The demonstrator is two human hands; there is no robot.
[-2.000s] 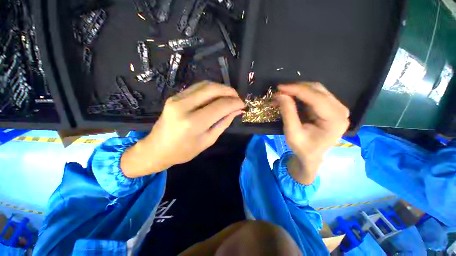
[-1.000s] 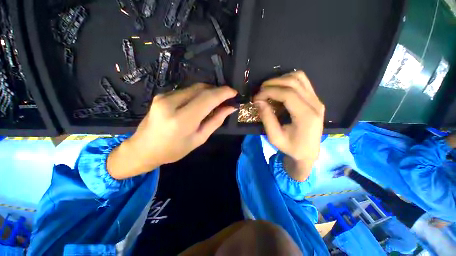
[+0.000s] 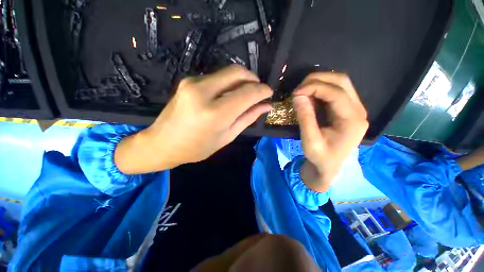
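My left hand (image 3: 204,117) reaches over the tray's near edge, its thumb and finger pinched around a small black plastic part that is mostly hidden between the fingertips. My right hand (image 3: 334,119) is just to its right, thumb and index fingertip close together over the gold heap; whether a pin is between them is too small to tell. The heap of tiny brass pins (image 3: 281,112) lies in the near left corner of the right tray compartment (image 3: 366,48), below and between the fingertips. A narrow gap separates the two hands.
Black parts (image 3: 124,74) and stray gold pins lie scattered in the middle compartment. A raised divider (image 3: 289,40) separates it from the right one. More parts fill the left compartment (image 3: 9,42). Another person's blue sleeve (image 3: 408,175) is at the right, below the green bench top (image 3: 451,90).
The head view has shifted, moving the tray contents in the picture. Compared with a second ago, the right fingertips are a little farther from the left ones. The neighbour's arm at the right has moved.
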